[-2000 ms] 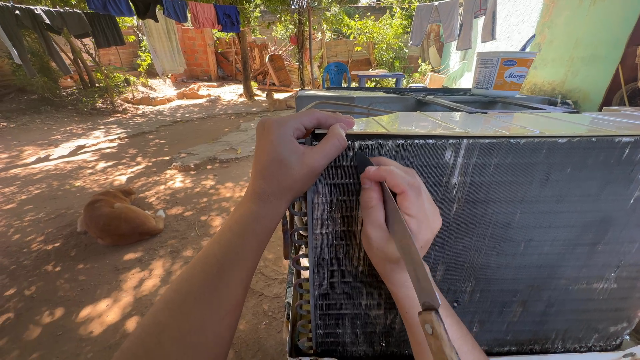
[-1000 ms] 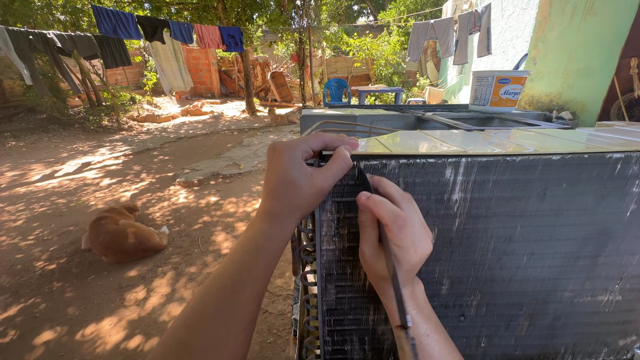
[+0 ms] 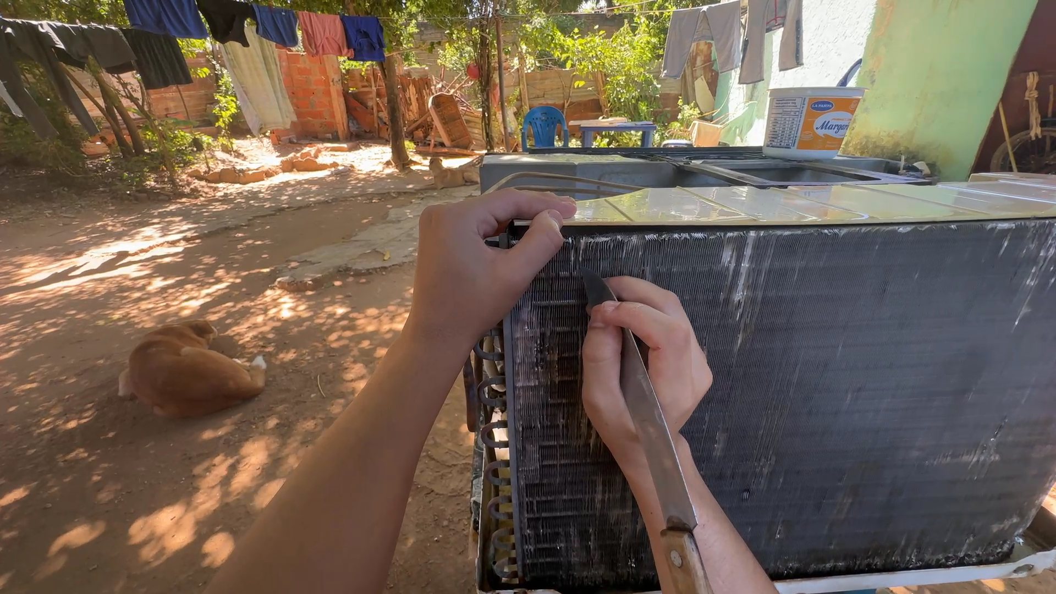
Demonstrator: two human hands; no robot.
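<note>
A black finned coil of an air conditioner [image 3: 825,371] stands upright in front of me, with U-shaped tube bends [image 3: 495,433] along its left side. My left hand [image 3: 487,256] grips the coil's top left corner, thumb and fingers at the edge. My right hand [image 3: 648,355] pinches a long knife [image 3: 652,412] by its blade near the tip. The curved tip rests at or close to the fins in the upper left part; whether it touches is unclear. Its wooden handle [image 3: 683,561] points down along my right forearm. The fins show pale, vertical scuffs.
Glossy cream tiles or panels [image 3: 742,205] lie along the coil's top. Behind them are a grey sink unit [image 3: 577,169] and a white plastic bucket [image 3: 813,122]. A brown dog [image 3: 191,370] lies curled on the dirt ground at left. A pale metal rim [image 3: 932,576] runs below the coil.
The knife tip has moved down from close under my left thumb, and my right hand is lower on the fins. My left hand stays at the corner.
</note>
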